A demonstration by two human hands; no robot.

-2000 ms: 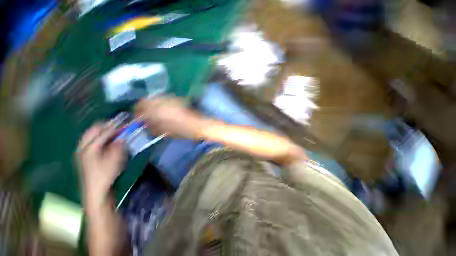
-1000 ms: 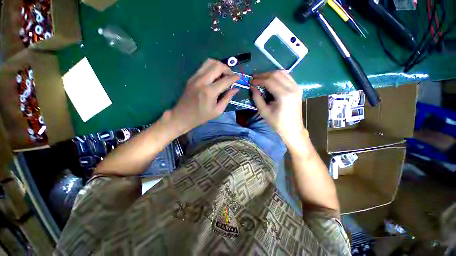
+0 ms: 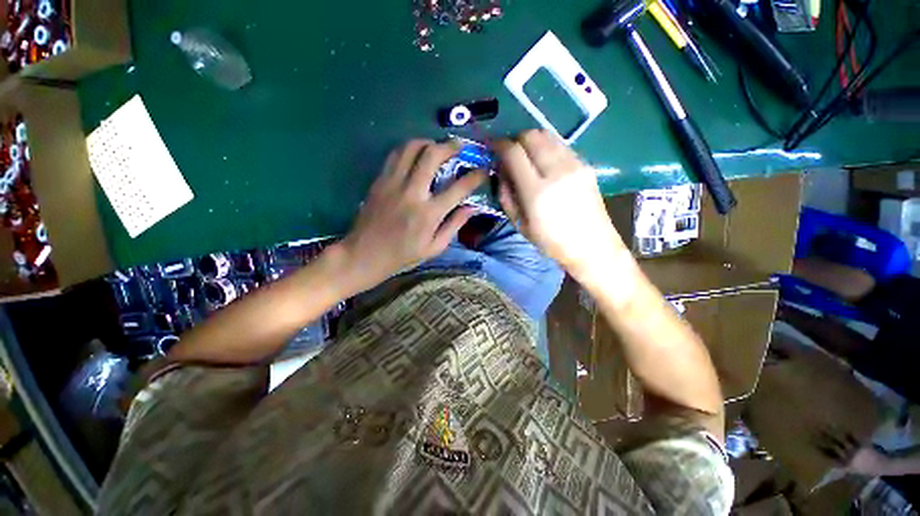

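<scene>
A small white housing with a bright blue part [image 3: 472, 154] in it is at the bench's front edge, mostly covered by my fingers. My left hand [image 3: 412, 210] holds it from the left with fingers and thumb. My right hand [image 3: 547, 191] is at its right side, fingertips bent together on it; what they pinch is hidden. A short black part with a white ring [image 3: 468, 112] lies just behind the housing. A white front frame [image 3: 556, 87] with a large window and small round hole lies on the green mat behind my right hand.
A hammer [image 3: 674, 109], yellow tool [image 3: 683, 38] and black-handled tool with cables [image 3: 752, 47] lie right. A white sheet [image 3: 139, 166], clear bottle [image 3: 211, 58] and cartons [image 3: 59, 191] are left. Copper-coloured bits [image 3: 454, 14] lie behind. Cartons [image 3: 741, 234] stand lower right, near another person's arm [image 3: 884, 463].
The view has steadied from heavy blur, then shifted slightly. My right fingers have closed in on the blue part. Another person's arm now shows at lower right.
</scene>
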